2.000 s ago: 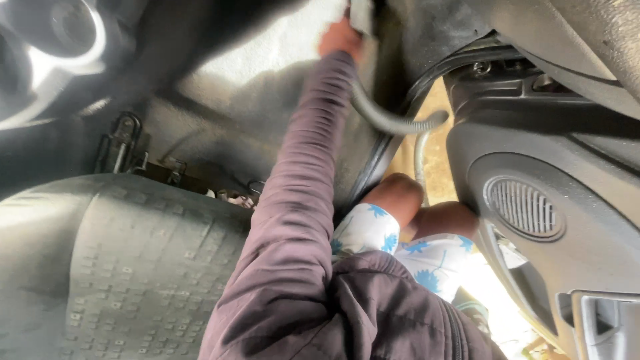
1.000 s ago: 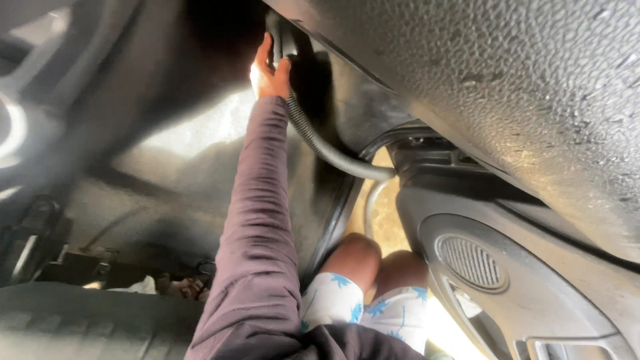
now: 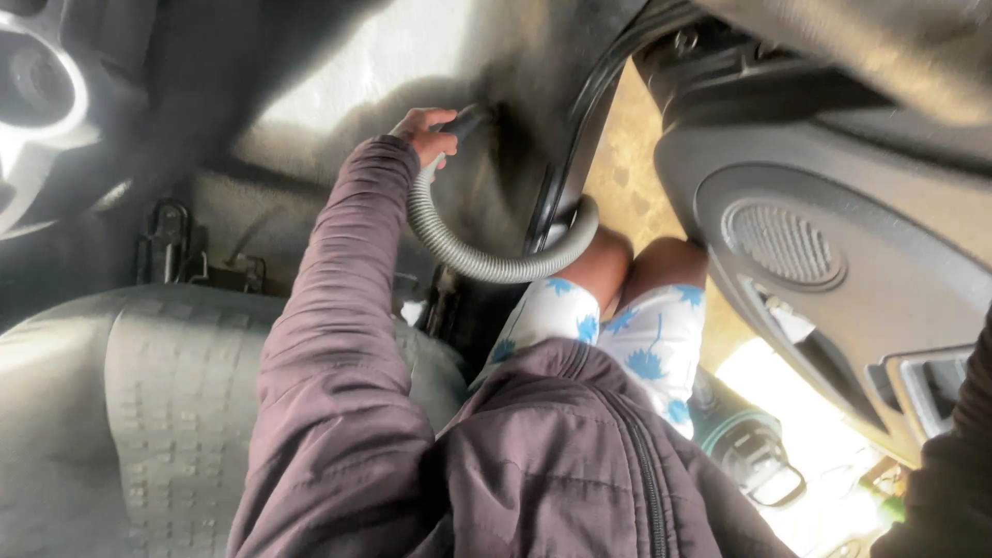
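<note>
My left hand [image 3: 428,139] is closed around the end of a grey corrugated vacuum hose [image 3: 496,267], above the carpeted footwell floor [image 3: 310,132] of a car. A dark nozzle [image 3: 471,120] points away from the fingers toward the right side of the footwell. From the hand the hose curves down and right, passing over the door sill by my knees. My right hand is out of view; only a dark sleeve [image 3: 945,465] shows at the right edge.
A grey fabric car seat [image 3: 178,418] fills the lower left, with metal seat rails in front of it. The open door panel [image 3: 837,256] with its speaker grille stands at the right. Outside, a canister vacuum [image 3: 752,449] sits beside my legs.
My left hand has come back from deeper in the footwell with the hose end still in it. The hose now bends in a tighter loop. The view has shifted.
</note>
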